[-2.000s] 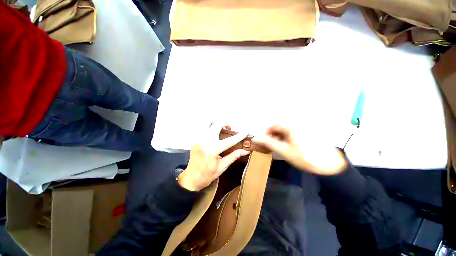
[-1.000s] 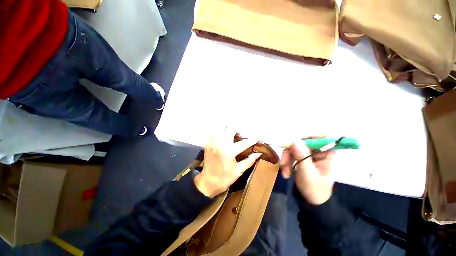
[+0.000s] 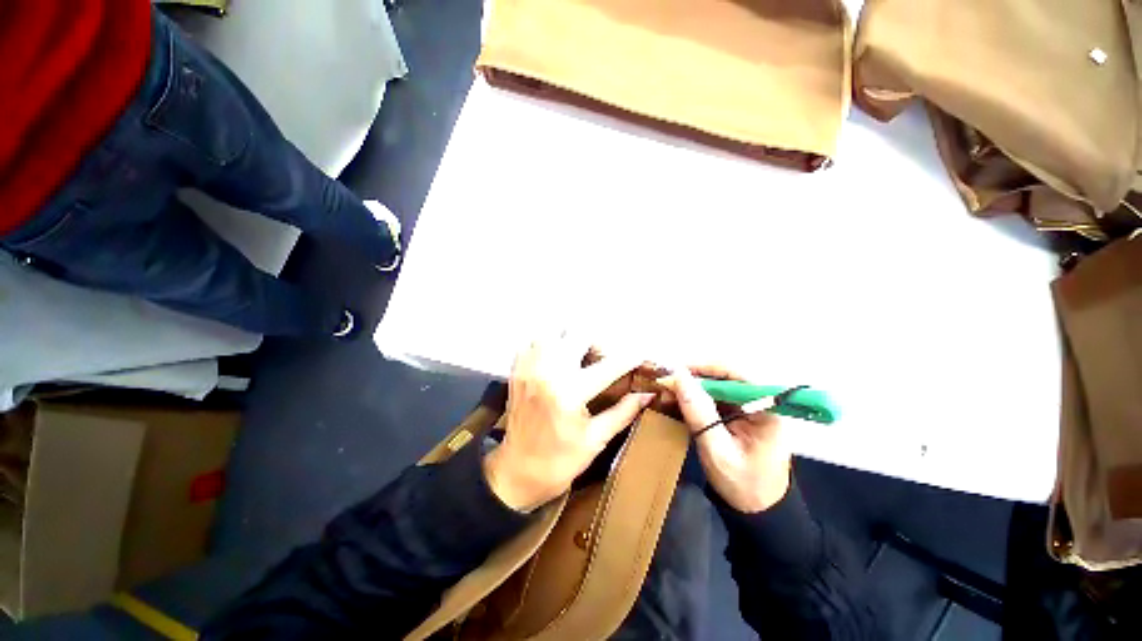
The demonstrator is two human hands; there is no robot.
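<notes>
A tan-brown bag (image 3: 639, 526) stands open-mouthed over my lap, its upper end at the front edge of the white table. My left hand (image 3: 549, 420) pinches the end of the bag opening between thumb and fingers. My right hand (image 3: 741, 453) holds a green-handled tool (image 3: 802, 402) like a pen, with a black cord looping over the handle. The tool's front end is at the bag end beside my left fingertips; its tip is hidden by my fingers. The darker inside of the bag shows a small gold spot.
The white table (image 3: 701, 263) bears a flat brown bag (image 3: 664, 69) at the back and a heap of bags (image 3: 1002, 88) at the back right. Another bag (image 3: 1108, 401) is at the right edge. A person in red and jeans (image 3: 188, 175) stands at the left, above a carton (image 3: 94, 501).
The green tool was lying on the table, then came into my right hand, and now is in against the bag end. My left hand still grips the bag.
</notes>
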